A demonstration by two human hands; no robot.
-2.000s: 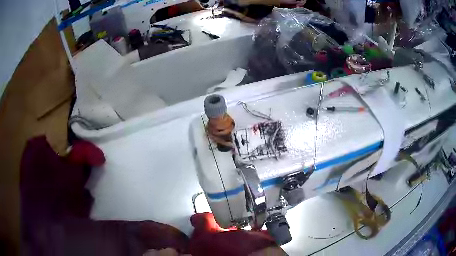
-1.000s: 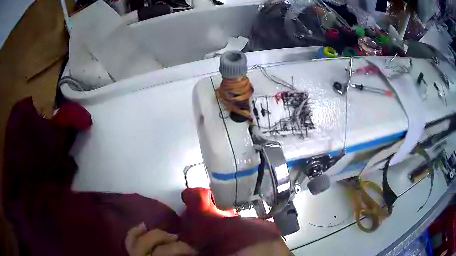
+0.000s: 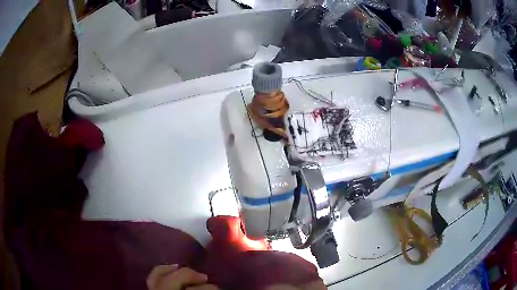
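Observation:
The dark red fabric (image 3: 130, 246) lies bunched along the lower left and runs under the head of the white sewing machine (image 3: 255, 164). It glows bright red under the lamp, beside the needle area (image 3: 278, 235), which the head partly hides. My left hand (image 3: 177, 277) is at the bottom edge, cut off by it, with curled fingers gripping the fabric left of the needle. My right hand is not in view.
A grey ribbed knob (image 3: 267, 77) stands on the head. Yellow-tan scissors (image 3: 416, 232) lie behind the arm. A white strip (image 3: 466, 136) and a pen (image 3: 418, 105) lie across the arm. Brown board (image 3: 39, 62) is at the left, thread spools (image 3: 371, 63) at the back.
Since two seconds ago the camera view has shifted, and the machine head sits further right and higher in the picture. My left hand's fingers show more clearly. The fabric remains under the needle area.

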